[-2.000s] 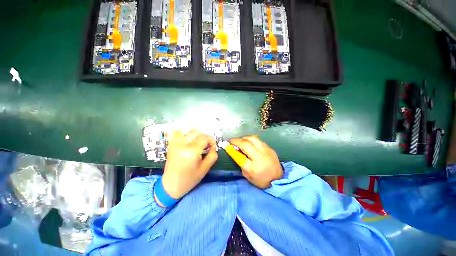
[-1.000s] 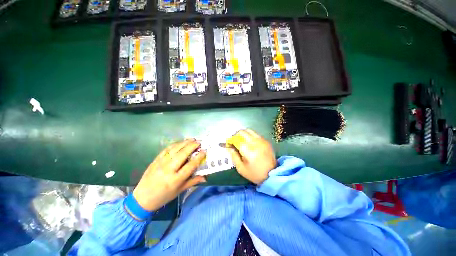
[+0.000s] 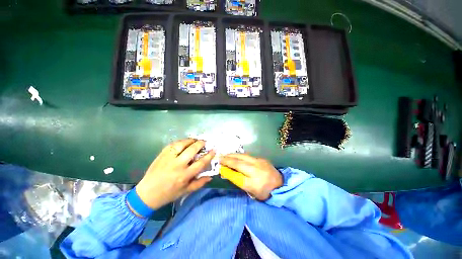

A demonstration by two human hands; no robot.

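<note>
A phone mid-frame [image 3: 230, 145] lies under both hands at the bench's near edge, glaring white, so its details are lost. My left hand [image 3: 175, 169] holds its left side, fingers over the frame; a blue strap is on the wrist. My right hand [image 3: 253, 174] grips a yellow hand tool [image 3: 233, 175], its pale tip at the frame near my left fingertips. Whether a cable is under the tip cannot be told. A black foam tray [image 3: 202, 103] behind holds several phone mid-frames [image 3: 197, 58]; its rightmost slot is empty.
A black coaxial cable bundle [image 3: 315, 131] with gold ends lies before the tray's right part. Another tray with phones [image 3: 240, 7] is at the top edge. White scraps [image 3: 35, 95] are at left, black and striped parts [image 3: 429, 136] at right, plastic bags [image 3: 55, 197] below left.
Since one second ago, my right hand has moved slightly nearer my body and the yellow tool shows more clearly. Since two seconds ago, my left hand has shifted left and the frame's position has changed.
</note>
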